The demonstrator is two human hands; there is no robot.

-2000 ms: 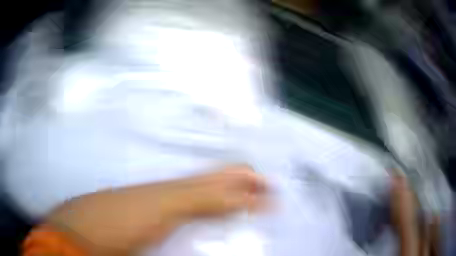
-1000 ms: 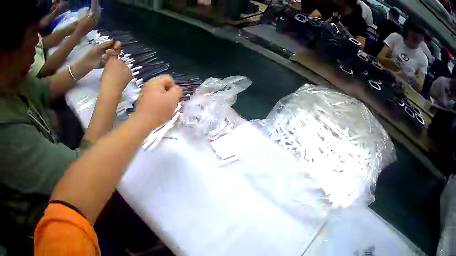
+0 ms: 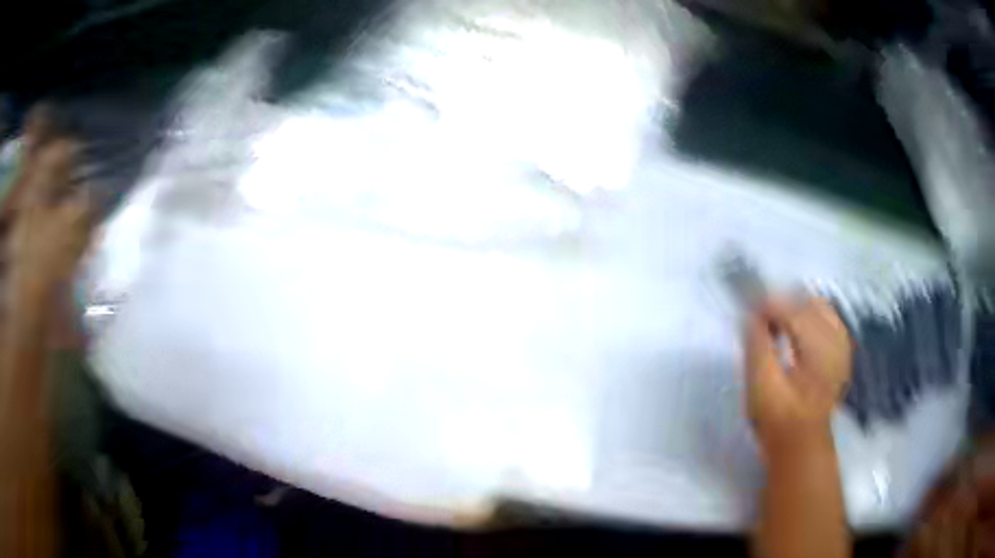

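Note:
My right hand is at the right over the white tabletop. Its fingers are bent, with the fingertips at the near edge of a small blurred grey patch, likely tiny metal parts; blur hides whether they hold any. A hand and forearm stand at the far left edge, smeared; I cannot tell whether they are my left or a neighbour's. Black tubes with white tips lie in a row just right of my right hand.
A large shiny clear bag, glaring white, lies at the table's back. The white tabletop curves across the middle. A dark green belt runs behind. Blurred skin-coloured shapes show at the lower right corner.
The view has swung right and blurred, so the large bag now sits further left and higher. My right hand and the row of black tubes have come into view; the orange sleeve is gone.

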